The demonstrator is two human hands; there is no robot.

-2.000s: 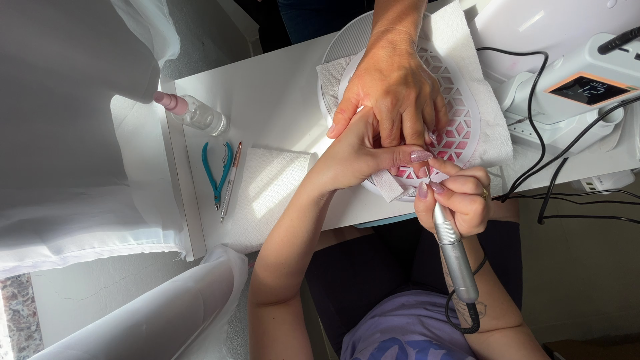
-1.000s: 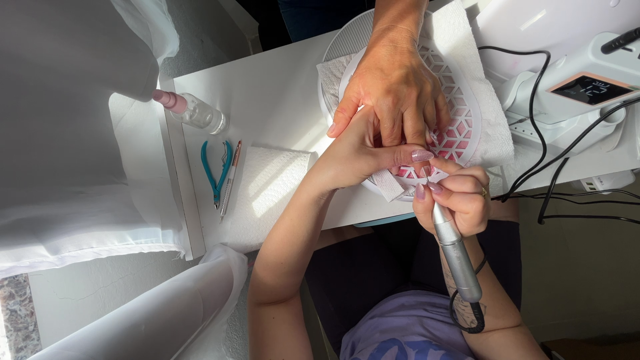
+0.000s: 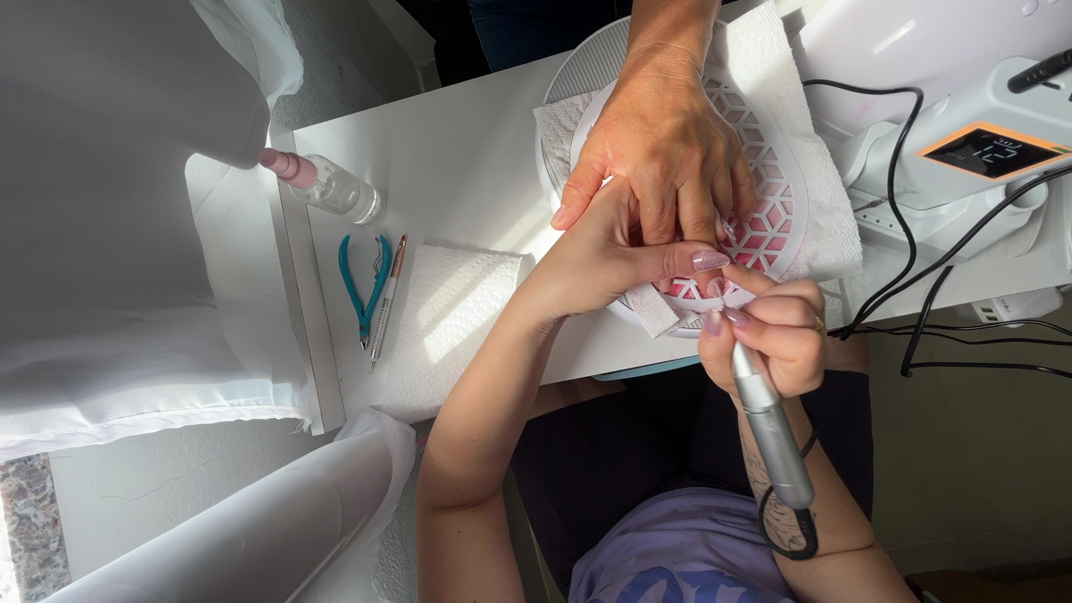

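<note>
My right hand (image 3: 766, 335) grips a silver electric nail drill handpiece (image 3: 775, 435), its tip at a fingernail of another person's hand (image 3: 670, 159). That hand lies palm down over a round white dust collector with a lattice grille (image 3: 775, 193). With my left hand (image 3: 595, 251) I hold one of its fingers, my thumb lying along it; my other fingers are mostly hidden beneath that hand. Paper towel (image 3: 808, 151) lies around and under the grille. A black cord loops from the handpiece's rear end.
Left on the white table (image 3: 452, 126) are a clear bottle with a pink cap (image 3: 335, 188), teal-handled nippers (image 3: 365, 289), a slim pen-like tool (image 3: 388, 303) and a folded paper towel (image 3: 456, 310). At right stand a white drill control unit (image 3: 992, 151) and black cables (image 3: 900, 201). White curtain hangs at left.
My right hand and the handpiece have shifted slightly at the fingernail. My left hand and the other person's hand stay in nearly the same place.
</note>
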